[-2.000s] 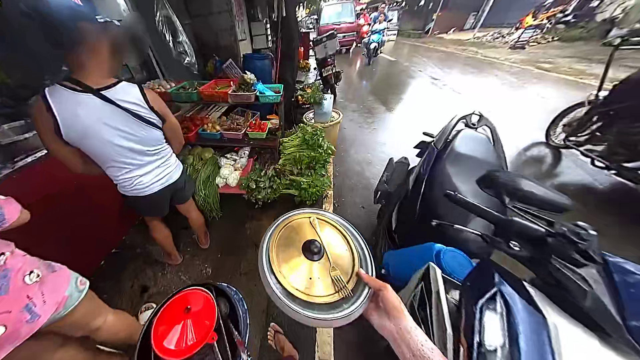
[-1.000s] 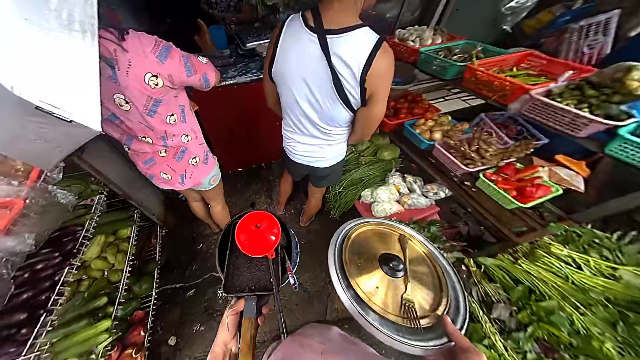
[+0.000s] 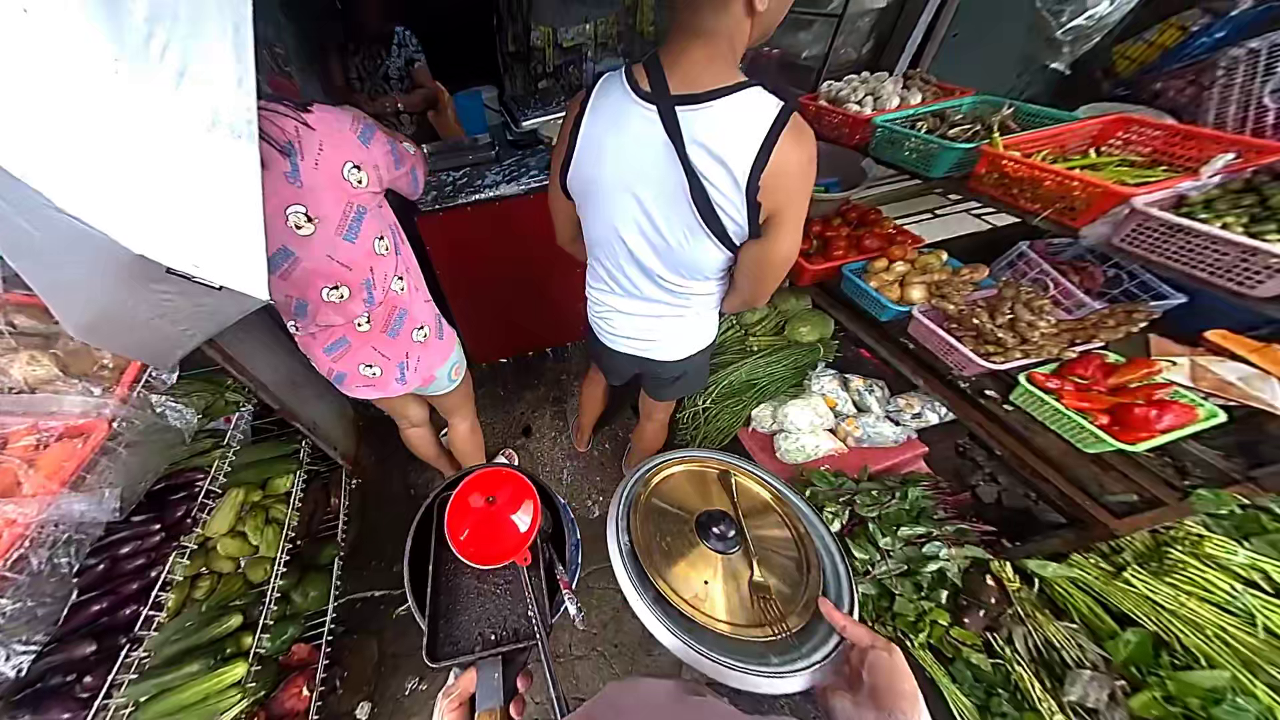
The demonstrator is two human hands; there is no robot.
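My right hand (image 3: 868, 668) grips the lower right rim of a wide metal pan or basin (image 3: 640, 640). A gold-coloured lid (image 3: 665, 540) with a black knob lies on it, and a fork (image 3: 757, 560) rests across the lid. At the bottom centre-left, my left hand (image 3: 482, 697) is closed around the handle of a rectangular black pan (image 3: 475, 615). That pan lies over a round dark pan or basin (image 3: 416, 550). A red plastic funnel or ladle-like bowl (image 3: 493, 515) sits on top, beside long thin utensils (image 3: 540, 630). The undersides of both stacks are hidden.
Two people, in a pink patterned shirt (image 3: 345, 250) and a white tank top (image 3: 655, 220), stand ahead at a red counter (image 3: 500, 270). Vegetable baskets (image 3: 1115, 405) and leafy greens (image 3: 1130, 620) line the right. Eggplants (image 3: 120, 570) fill racks at left, below a white umbrella or tarp (image 3: 130, 130).
The view has swung left from the wet street and motorbikes to the stall. My left hand, out of sight two seconds ago, now shows at the pan handle. My right hand still holds the lidded stack.
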